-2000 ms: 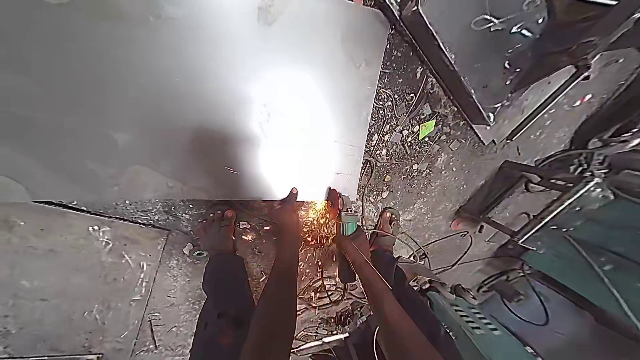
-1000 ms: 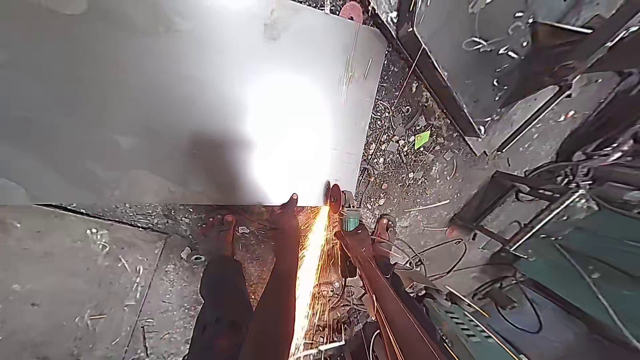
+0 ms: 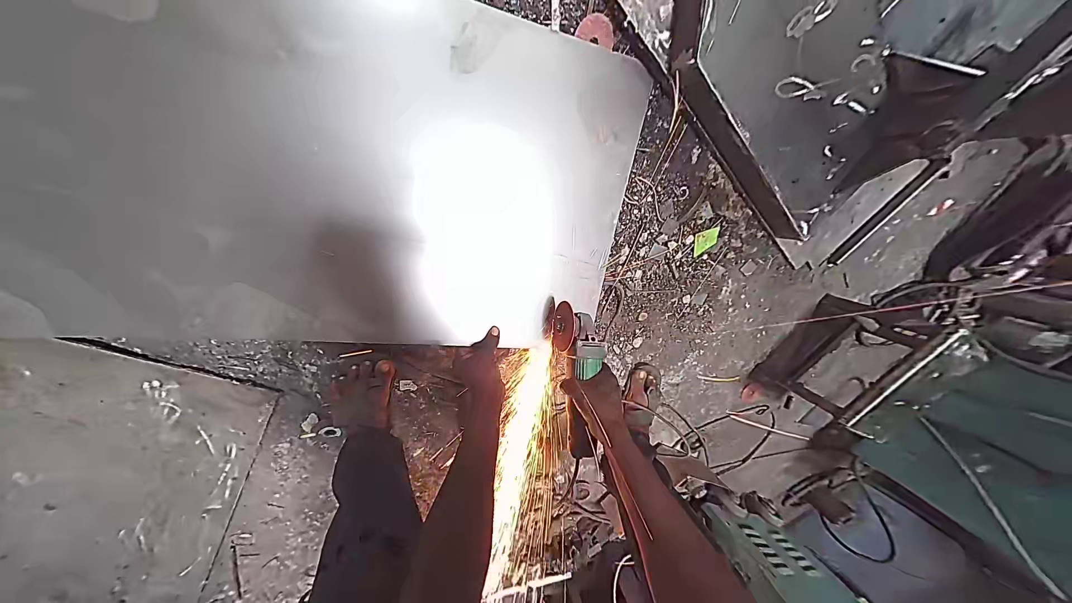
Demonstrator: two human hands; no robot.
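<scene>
A large grey metal sheet (image 3: 251, 167) spans the upper left, glaring brightly near its right end. My left hand (image 3: 480, 362) grips the sheet's near edge, thumb on top and fingers underneath, mostly hidden. In my right hand (image 3: 596, 398) is a green angle grinder (image 3: 589, 356), close to the sheet's near right corner. Its reddish-brown disc (image 3: 563, 325) stands upright at the edge, and a dense stream of sparks (image 3: 526, 469) runs down between my forearms.
Bare feet (image 3: 364, 394) are on either side of my hands. Scrap and a green piece (image 3: 706, 242) litter the ground. Dark metal frames (image 3: 737, 151) stand at right, cables (image 3: 745, 435) lie below them, and a vented green machine (image 3: 775, 544) sits lower right. A flat plate (image 3: 109, 452) lies lower left.
The small spray of sparks seen two seconds ago has become a long, bright stream. A reddish disc beyond the sheet's far edge has come into sight. My left hand stays at the edge.
</scene>
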